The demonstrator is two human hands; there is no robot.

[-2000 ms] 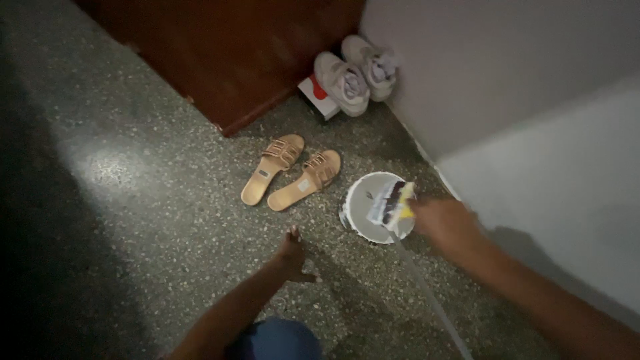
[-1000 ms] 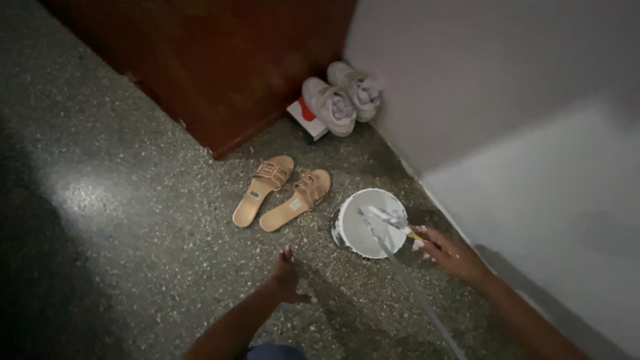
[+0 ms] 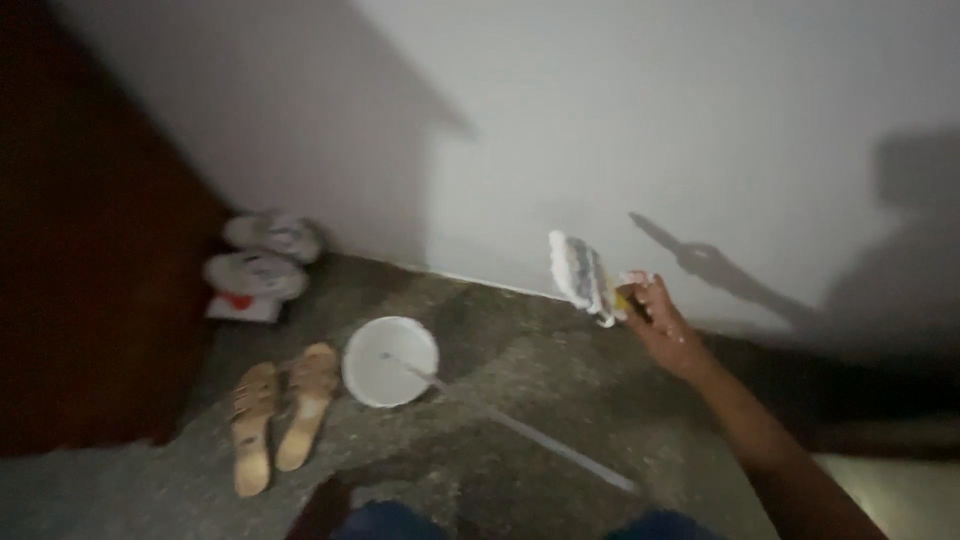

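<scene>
My right hand (image 3: 656,319), with white paint on its fingers, grips the yellow handle of a wide paintbrush (image 3: 581,274) whose bristles are coated white. The brush is raised near the foot of the pale wall (image 3: 600,135); whether it touches the wall cannot be told. A bucket of white paint (image 3: 390,361) stands on the floor to the left of the brush. A long thin stick (image 3: 525,431) leans out of the bucket toward the lower right. Of my left arm only a dark, blurred part shows at the bottom edge; the left hand is hidden.
A pair of tan sandals (image 3: 304,409) lies left of the bucket on the speckled floor (image 3: 510,367). Pale sneakers (image 3: 259,275) rest by a small white and red box (image 3: 244,308) in the corner. A dark red-brown door or panel (image 3: 90,262) fills the left side.
The brush, over the bucket in the earlier frames, is now held away from it near the wall by my right hand. My left hand has left view. The view has swung toward the wall.
</scene>
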